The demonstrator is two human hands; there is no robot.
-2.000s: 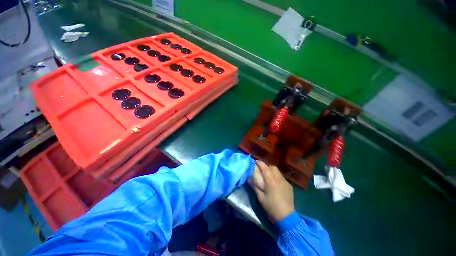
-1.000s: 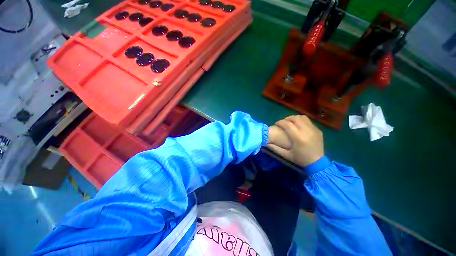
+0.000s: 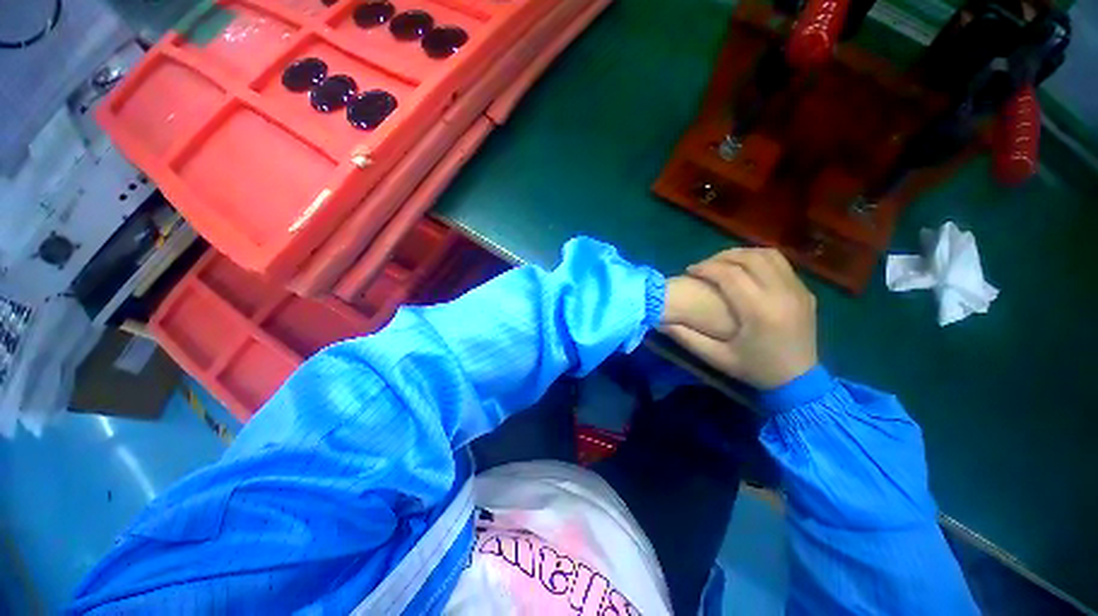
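My right hand lies over my left hand at the bench's front edge, its fingers closed around the left hand and wrist. Most of my left hand and its fingers are hidden. No part shows in either hand. The reddish-brown clamp fixture stands just beyond the hands, untouched, with two red-gripped levers, one grip at the top edge and one at the right.
Stacked orange-red trays stand at the left, the top one holding glossy black discs in threes. More trays sit lower. A crumpled white tissue lies right of the fixture on the green bench. A white machine is far left.
The view has tilted further down, so the green panel has nearly left the picture and the trays and fixture sit higher. The hands stay clasped together.
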